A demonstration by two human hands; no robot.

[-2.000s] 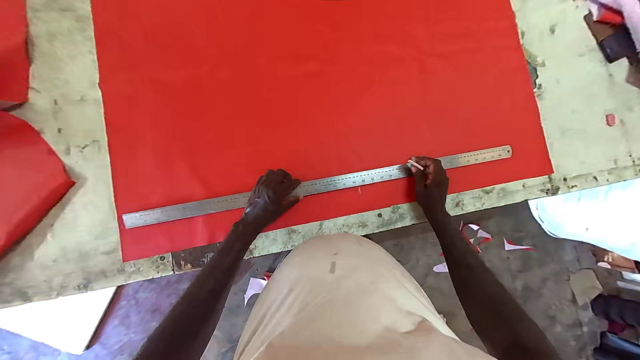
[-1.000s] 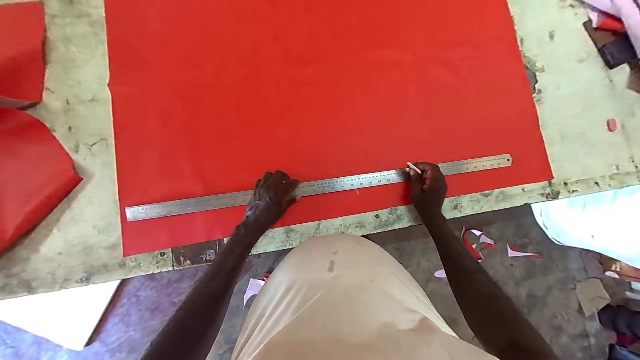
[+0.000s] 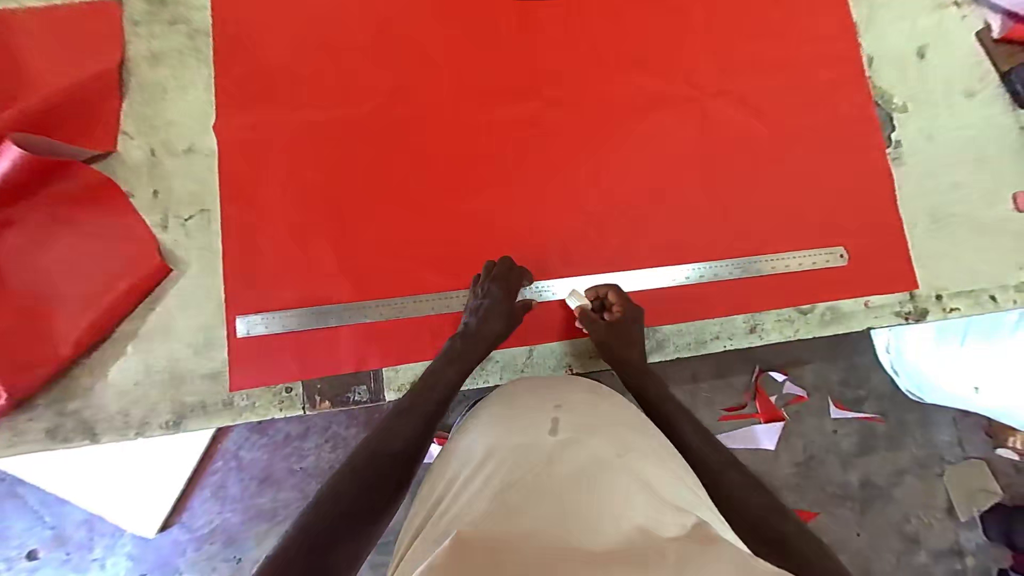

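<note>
A large sheet of red material (image 3: 528, 160) lies flat on the worktable, its near edge close to the table's front edge. Across its lower part, at a slight slant, lies a long steel ruler (image 3: 720, 272). My left hand (image 3: 496, 302) presses on the ruler near its middle, fingers spread. Just right of it, my right hand (image 3: 614, 320) pinches a small whitish piece, possibly chalk (image 3: 578, 301), between thumb and fingers, at the ruler's near edge.
Another piece of red material (image 3: 64, 264) lies folded at the left of the worktable (image 3: 180, 240). Red and white offcuts (image 3: 766, 408) are scattered on the floor. A white board (image 3: 112, 476) is below at the left, and a white sheet-like item (image 3: 960, 364) at the right.
My right hand has moved left along the ruler, nearer to my left hand, and now sits at the ruler's near edge. My left hand remains on the ruler.
</note>
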